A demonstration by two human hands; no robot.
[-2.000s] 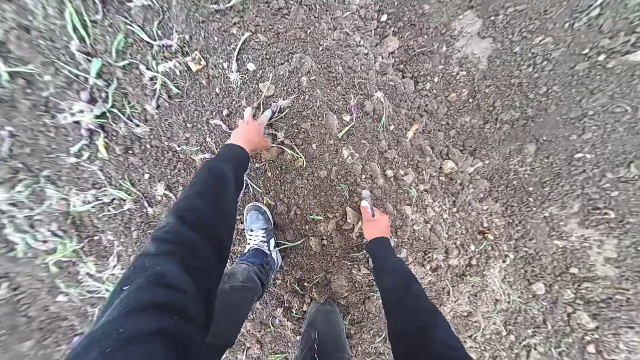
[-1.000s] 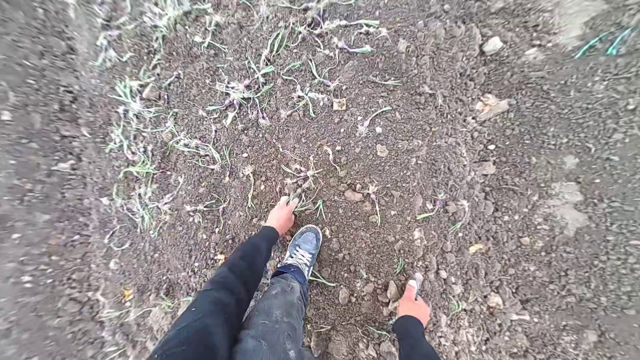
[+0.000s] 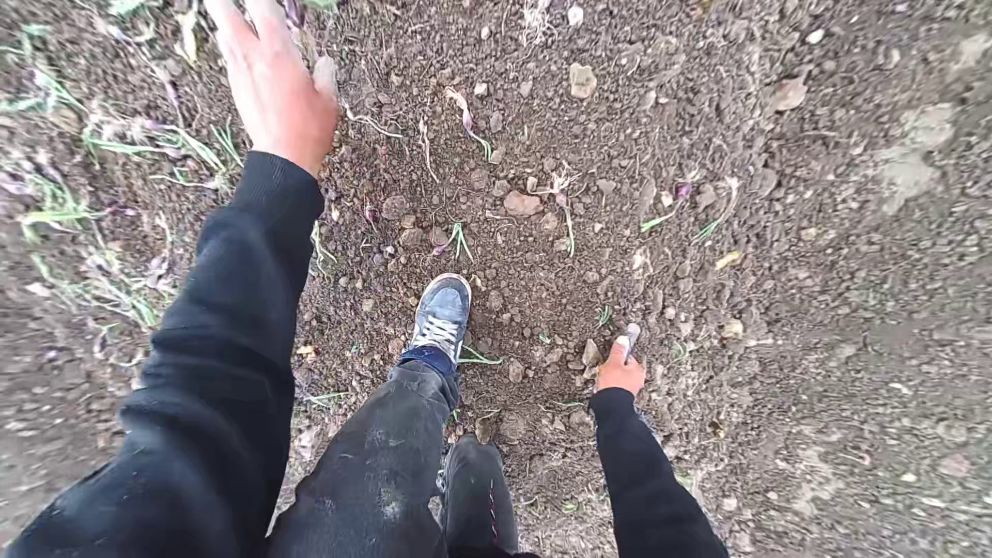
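My left hand (image 3: 275, 85) is stretched out at the upper left, above the soil, with its fingertips cut off by the frame's top edge; whether it holds anything cannot be told. Purple-and-green onion seedlings (image 3: 186, 147) lie on the soil just left of it. At the lower right, my right hand (image 3: 622, 368) is low by the ground, its fingers mostly hidden, beside a stone (image 3: 592, 353). A grey, soil-coloured tip shows at its thumb; I cannot tell whether it is a held thing. Single seedlings (image 3: 467, 120) lie between the hands.
My sneaker (image 3: 443, 314) stands on the soil in the middle, with my other knee (image 3: 479, 496) lower down. Stones (image 3: 523, 204) and clods are scattered about. More seedlings lie along the left (image 3: 58, 217) and right of centre (image 3: 663, 213).
My left hand has moved forward, away from beside the shoe where it touched a seedling a second ago. The right hand stays low near the ground. The view has shifted.
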